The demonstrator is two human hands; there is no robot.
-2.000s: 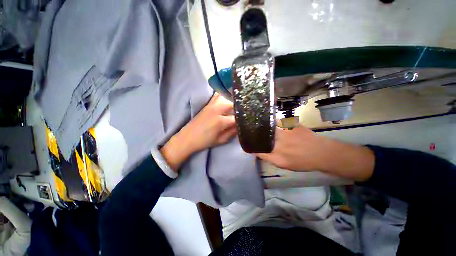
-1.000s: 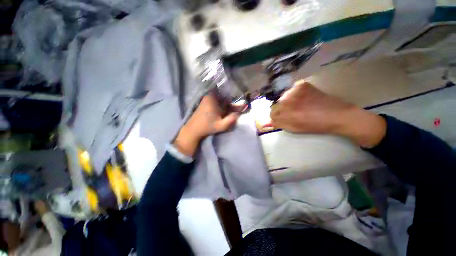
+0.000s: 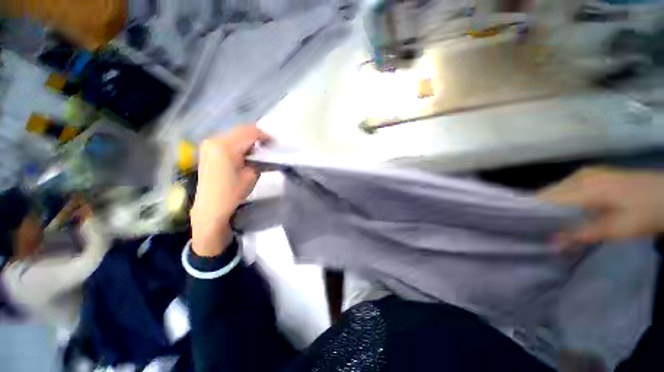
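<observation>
A grey garment panel [image 3: 429, 225] is stretched sideways between my hands, in front of the machine table and above my lap. My left hand [image 3: 226, 178] pinches its left corner. My right hand [image 3: 608, 203], blurred and near the right edge, holds its right part. The sewing machine's needle area [image 3: 393, 62] is at the top, over a brightly lit bed, and no cloth shows under it. A bundle of grey pieces [image 3: 247, 73] lies at the upper left.
The cream machine bed [image 3: 466, 134] has a dark slot line and a small brass-coloured block [image 3: 426, 88]. Dark navy garments [image 3: 135, 298] lie at the lower left. A blurred person's pale sleeve [image 3: 65, 261] shows at the left. Yellow-and-black tape is beyond my left hand.
The panel has come away from the needle area toward me. My hands have moved apart, the right one far to the right. The view has shifted, so the machine head sits higher.
</observation>
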